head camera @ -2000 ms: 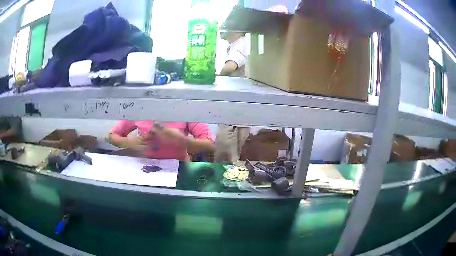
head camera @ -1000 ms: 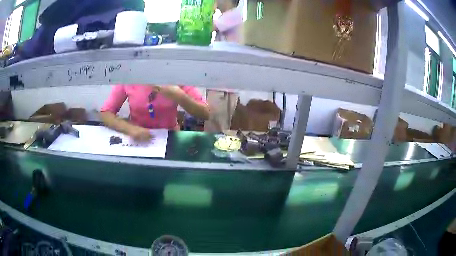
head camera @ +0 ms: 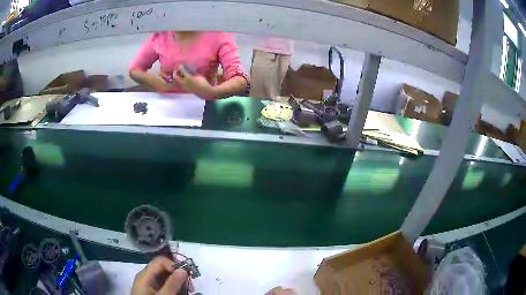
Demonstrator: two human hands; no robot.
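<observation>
My left hand (head camera: pixel 157 278) is at the bottom, its thumb and fingers closed on a grey fan housing (head camera: pixel 148 228) below its round vented head. A small circuit board (head camera: pixel 187 266) with thin red wires shows at the fingertips, over a white sheet (head camera: pixel 242 266). The head points up and away from me. My right hand (head camera: pixel 279 291) is mostly cut off by the bottom edge, just left of the parts box; whether it holds anything cannot be seen.
An open cardboard box (head camera: pixel 375 266) with small dark bits and a clear plastic bag (head camera: pixel 459 273) are at right. Grey units (head camera: pixel 51 250) lie at left. Beyond are the green conveyor (head camera: pixel 277 190), a slanted grey post (head camera: pixel 447 138), an overhead shelf (head camera: pixel 230 18) and a person in pink opposite (head camera: pixel 193 60).
The view has tilted down, bringing both my hands, the white sheet and more of the box into view. The fan head shows higher. The blue-ended item on the belt has moved left.
</observation>
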